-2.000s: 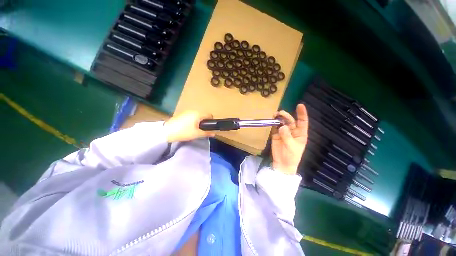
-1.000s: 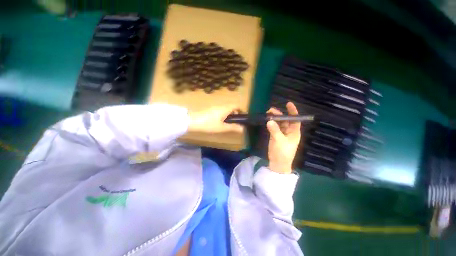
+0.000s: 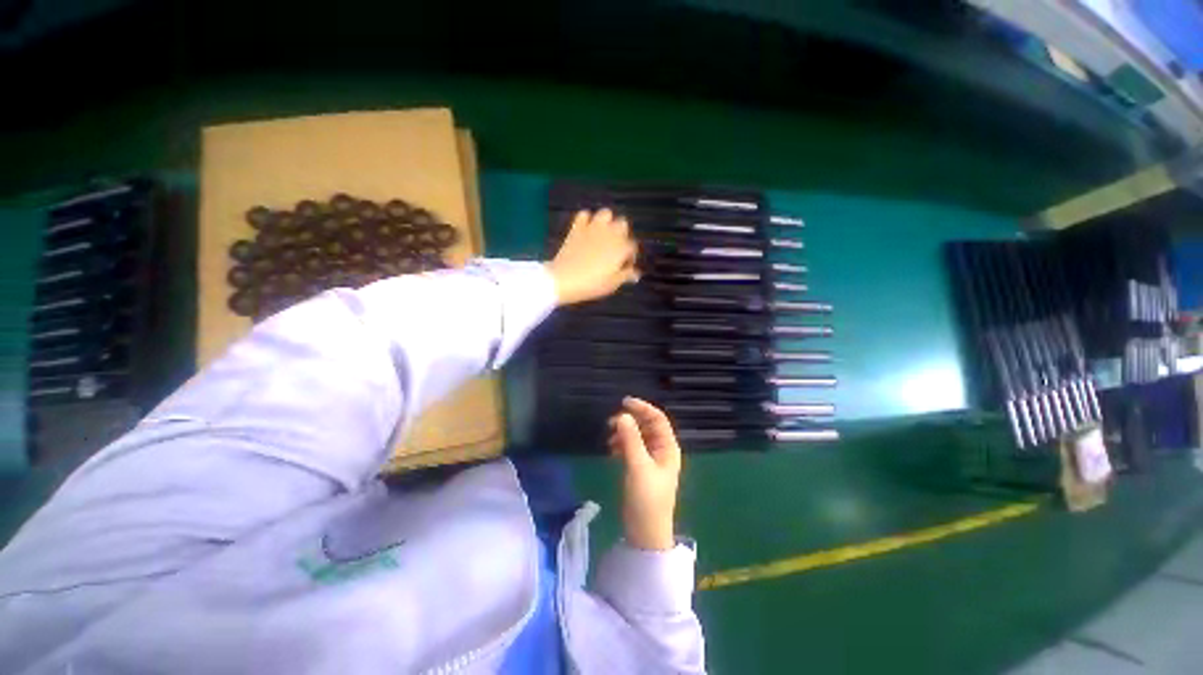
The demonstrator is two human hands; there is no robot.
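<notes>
A black slotted tray (image 3: 567, 363) lies in front of me, with several black rods (image 3: 719, 277) whose bright silver ends stick out past its right edge. My left hand (image 3: 594, 257) is over the tray's upper left part, fingers bent down. A small bright spot shows at its fingertips, but whether it grips a rod is hidden. My right hand (image 3: 647, 462) is at the tray's near edge, fingers loosely curled and apart, with nothing seen in it. Dark rings (image 3: 330, 237) lie in a cluster on tan cardboard (image 3: 323, 145) at the left, partly behind my left sleeve.
Another black tray (image 3: 145, 277) with rods stands at the far left. More trays of silver-ended rods (image 3: 1029, 343) stand at the right, beside a small tan packet (image 3: 1084, 468). A shelf edge (image 3: 1108, 198) shows at the upper right. A yellow line (image 3: 871, 543) crosses the green floor.
The view has swung to the right. The rod unit is no longer seen held between my hands. My left hand has moved from the cardboard to the right-hand tray, and my hands are apart.
</notes>
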